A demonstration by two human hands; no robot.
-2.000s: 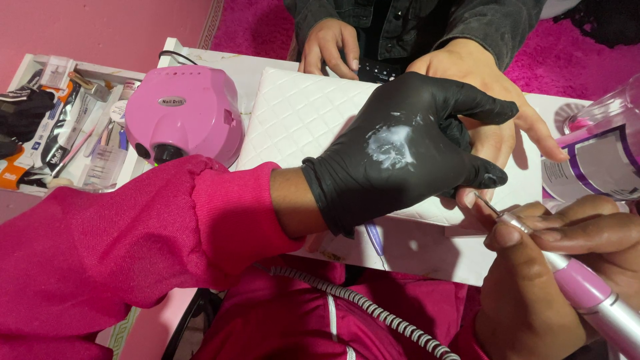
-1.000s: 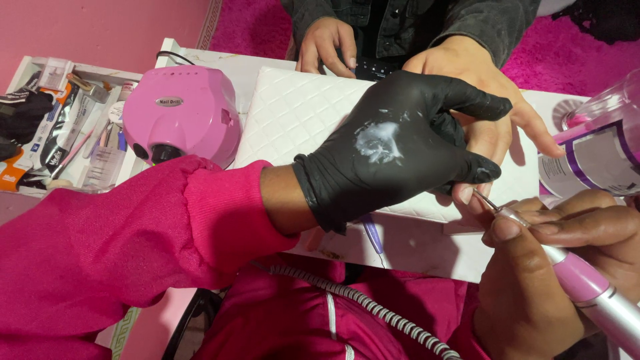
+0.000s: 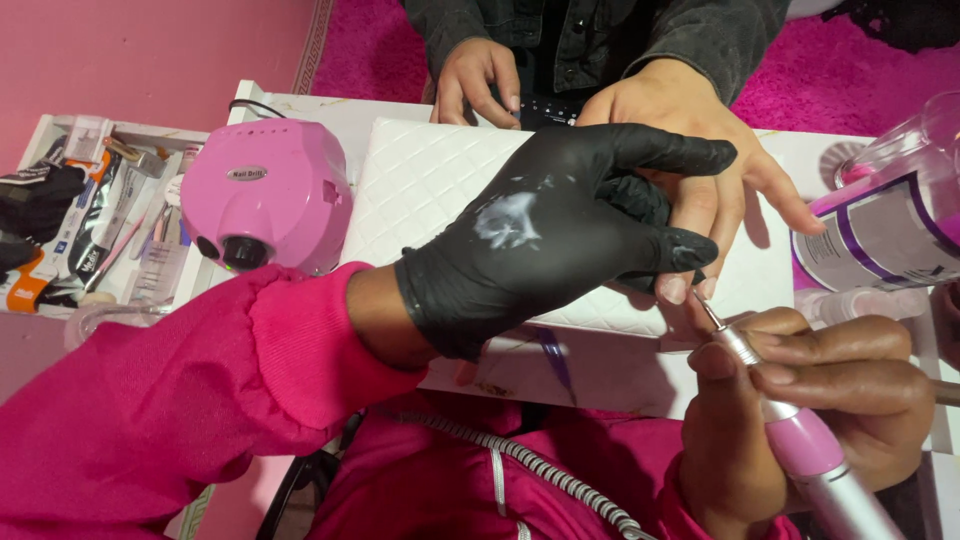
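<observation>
My left hand (image 3: pixel 540 217), in a black glove with a white smear on its back, grips the fingers of another person's hand (image 3: pixel 675 127) over a white quilted cushion (image 3: pixel 420 180). Bare and closed around the pink and silver handpiece of a nail drill (image 3: pixel 804 442), my right hand (image 3: pixel 847 375) is at the lower right. The thin metal bit (image 3: pixel 706 309) points at one of the person's fingertips; whether it touches the nail or skin cannot be told. A pink nail drill control unit (image 3: pixel 266 195) stands left of the cushion.
An open drawer (image 3: pixel 196 281) at the left holds packets and tools. A purple tool (image 3: pixel 553 356) lies before the cushion. At the right are a large labelled container (image 3: pixel 870 232) and a small clear bottle (image 3: pixel 870 304). A coiled cord (image 3: pixel 525 457) crosses my lap. The person's other hand (image 3: pixel 476 82) rests near a phone (image 3: pixel 544 112).
</observation>
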